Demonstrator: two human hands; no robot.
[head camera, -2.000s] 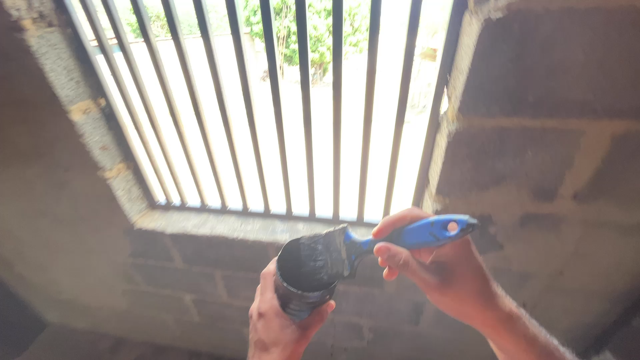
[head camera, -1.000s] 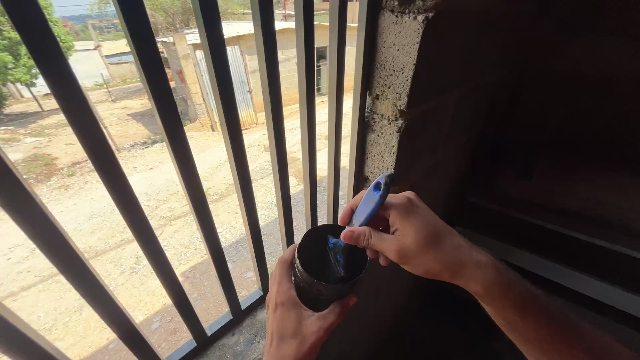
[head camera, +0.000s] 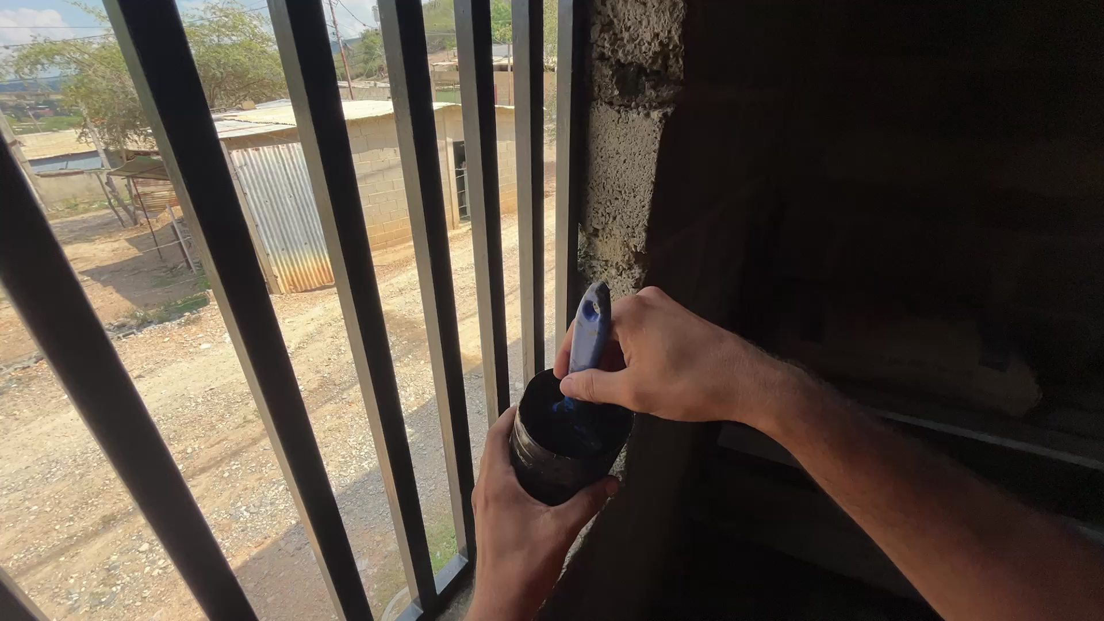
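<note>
My left hand (head camera: 528, 526) is wrapped around a dark cylindrical container (head camera: 552, 470), tilted so that its open mouth faces me. A paintbrush with a blue handle (head camera: 591, 332) is pinched between the thumb and fingers of my right hand (head camera: 660, 358). The handle stands nearly upright over the container, and the brush's lower part is down inside it, where the bristles are lost in the dark. Both hands are close to the dark metal window bars (head camera: 414, 259), on their room side.
Rough concrete blocks (head camera: 625, 172) form the window's side edge, right beside the bars. The wall farther right lies in deep shadow. Beyond the bars are a gravel road (head camera: 371, 379), a corrugated metal sheet (head camera: 283, 207) and a block building (head camera: 379, 177).
Two seconds ago the brush lay nearly level with its bristles at the container's mouth; now its handle stands up with the lower part inside. The view has swung strongly towards the window's right edge.
</note>
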